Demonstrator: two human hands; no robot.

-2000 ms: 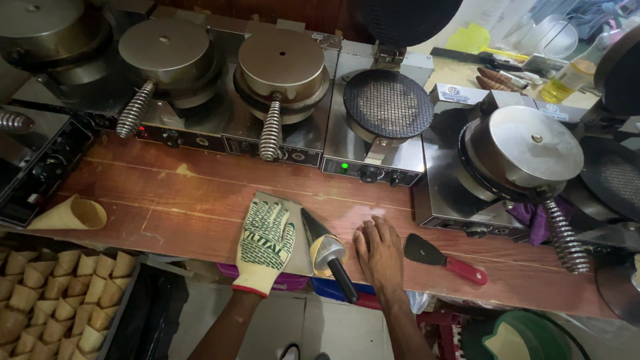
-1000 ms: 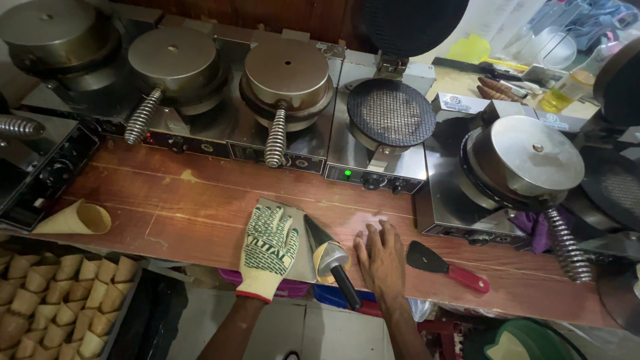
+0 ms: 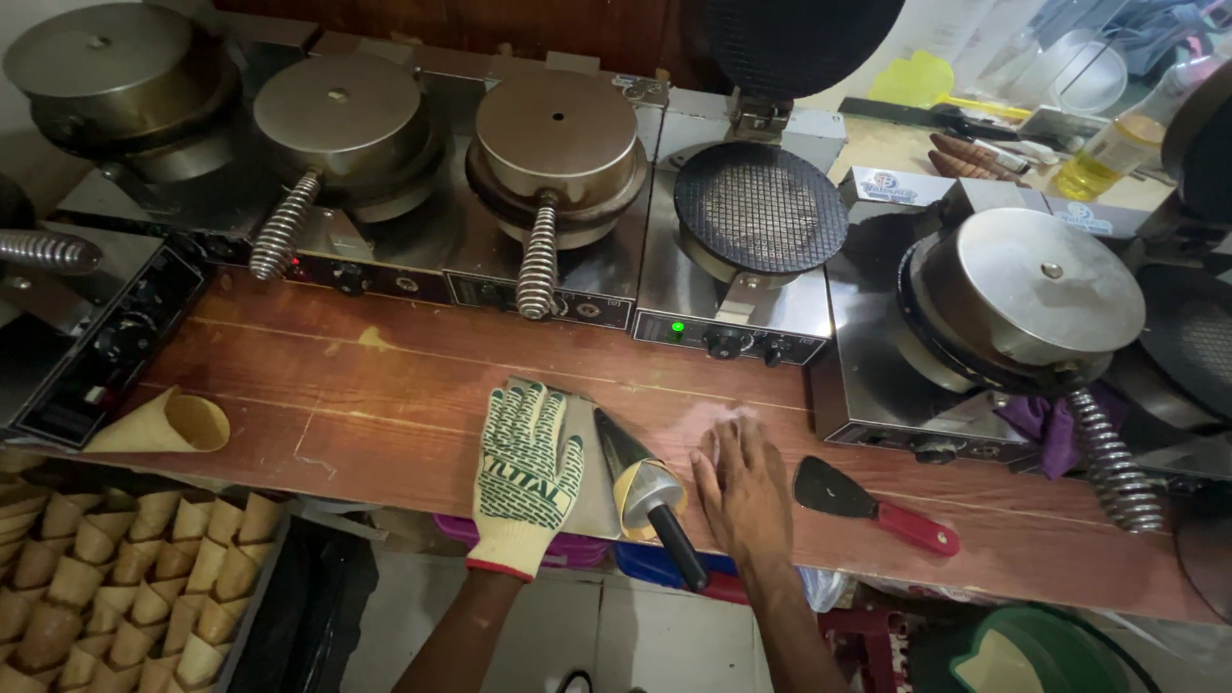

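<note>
My left hand (image 3: 527, 472), in a cream knit glove with green grip dots, lies flat on a thin metal plate (image 3: 594, 443). Just right of it is a cone-rolling form with a black handle (image 3: 677, 547), wrapped near its wide end by a wafer cone (image 3: 635, 493). My bare right hand (image 3: 743, 481) rests palm down on the wooden counter, fingers slightly apart, holding nothing visible. To its right lies a spatula with a black blade and red handle (image 3: 917, 528). Another wafer cone (image 3: 178, 423) lies at the counter's left end.
Closed waffle-cone irons (image 3: 558, 125) with coil handles line the back. One iron stands open, its round grid plate (image 3: 760, 207) exposed beside a green light. A closed iron (image 3: 1049, 279) is at right. Many stacked cones (image 3: 125, 577) fill a container at lower left; a green tub (image 3: 1059, 654) is lower right.
</note>
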